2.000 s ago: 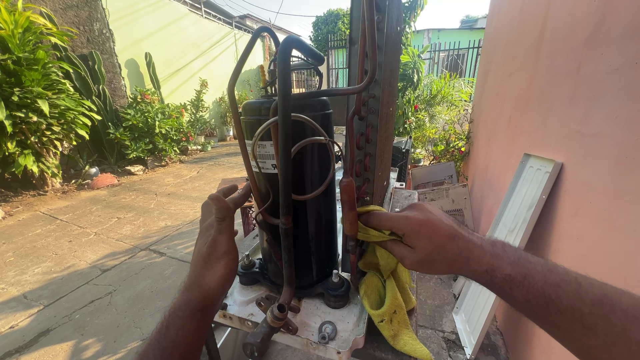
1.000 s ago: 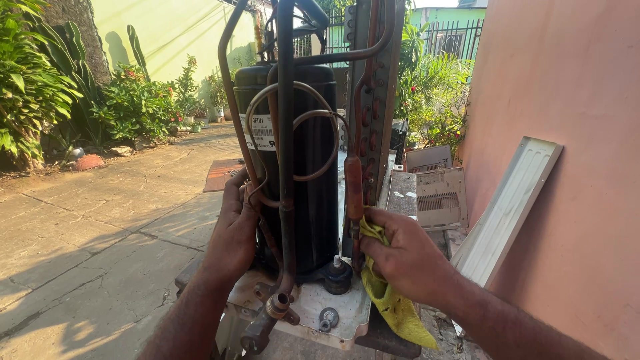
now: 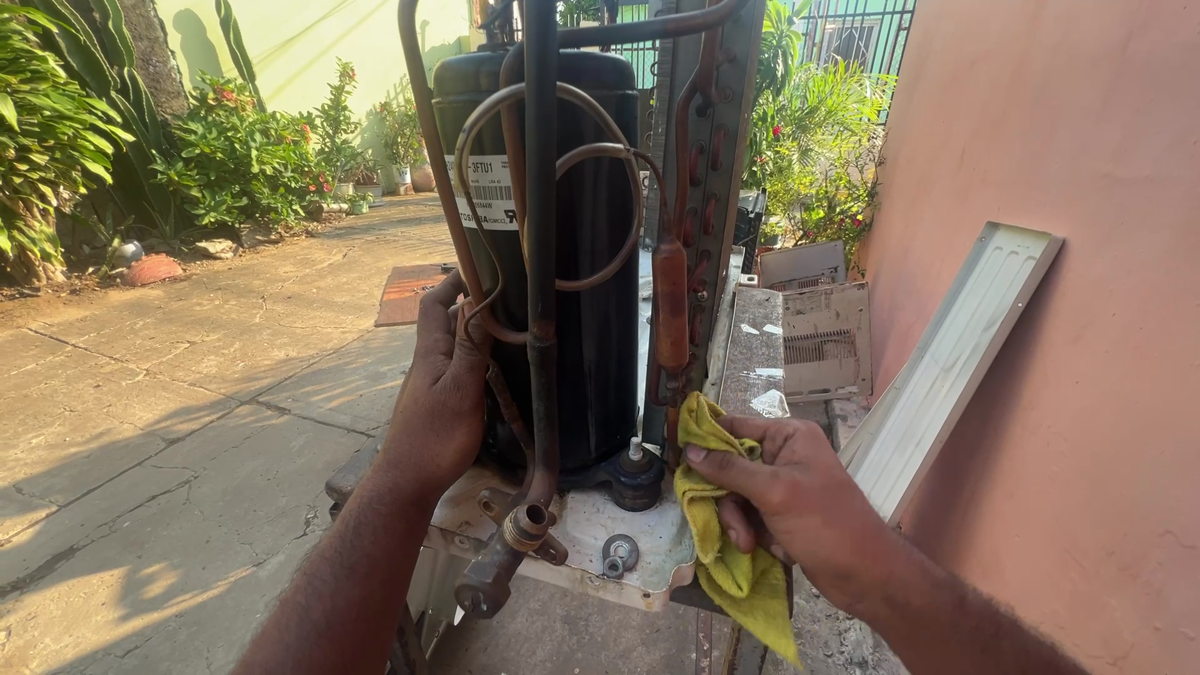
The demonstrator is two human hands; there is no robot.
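A black compressor [image 3: 591, 356] stands upright on a white metal base pan [image 3: 600, 525], with copper pipes bent around it. My left hand [image 3: 445, 384] is at its left side, the fingers around a copper pipe [image 3: 457, 169]. My right hand [image 3: 778, 478] pinches a yellow cloth [image 3: 717, 525] just below the copper filter drier [image 3: 670, 305], beside the condenser coil's edge [image 3: 717, 169]. A brass service valve [image 3: 502, 558] sticks out at the pan's front. A washer and nut [image 3: 619, 553] lie on the pan near a rubber mounting foot [image 3: 636, 478].
A long white metal panel [image 3: 966, 366] leans on the pink wall [image 3: 1078, 281] at the right. Dirty vented panels [image 3: 825, 337] lie behind the coil. Cracked paving [image 3: 187, 422] spreads to the left, with plants [image 3: 234, 159] along the far wall.
My right hand and the cloth have moved down, from beside the filter drier to below it. My left hand remains by the pipes at the left. The view is closer to the compressor.
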